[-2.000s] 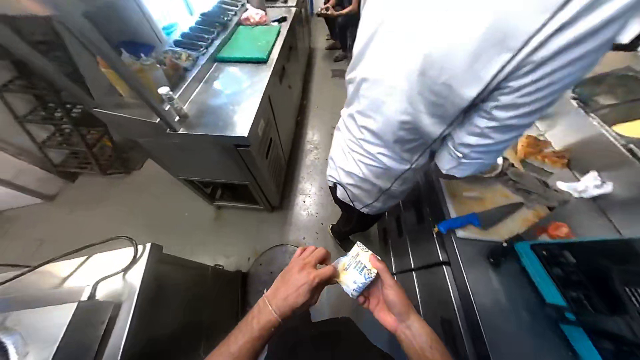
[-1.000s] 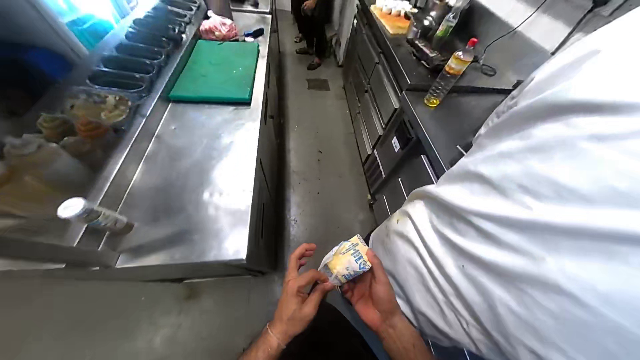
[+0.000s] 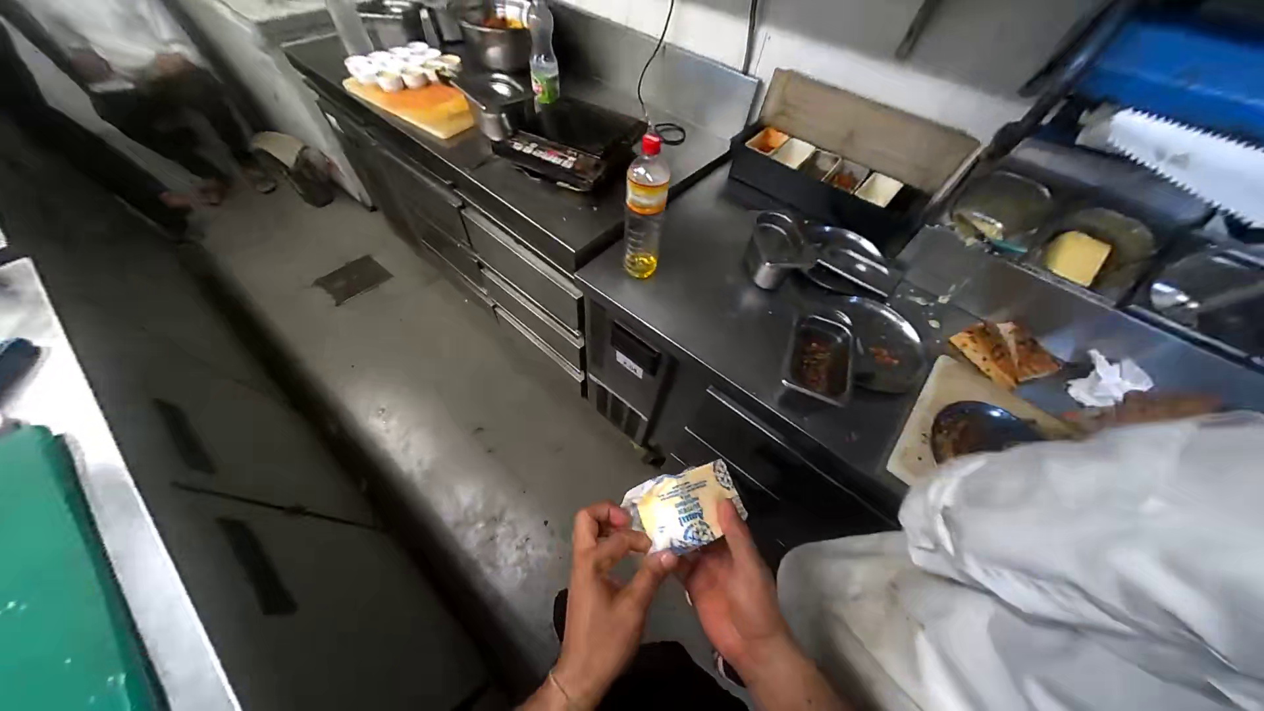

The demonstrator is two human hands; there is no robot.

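Observation:
A block of butter in a printed paper wrapper [image 3: 686, 506] is held low in the middle of the head view. My right hand [image 3: 736, 583] grips its right side and underside, with the thumb on the wrapper's front edge. My left hand [image 3: 612, 583] pinches the wrapper's loose lower left corner between thumb and fingers. White paper stands out loosely at the block's left end. The side of the block under my right palm is hidden.
A co-worker's white sleeve [image 3: 1086, 533] is close at the right. Beyond are a steel counter [image 3: 681, 296], an oil bottle [image 3: 647, 212], an induction hob [image 3: 568, 138] and a cutting board [image 3: 948, 405] with a dark plate. A green board [image 3: 59, 573] lies at left.
The view has swung right towards the steel counter. Both hands still hold the wrapped block.

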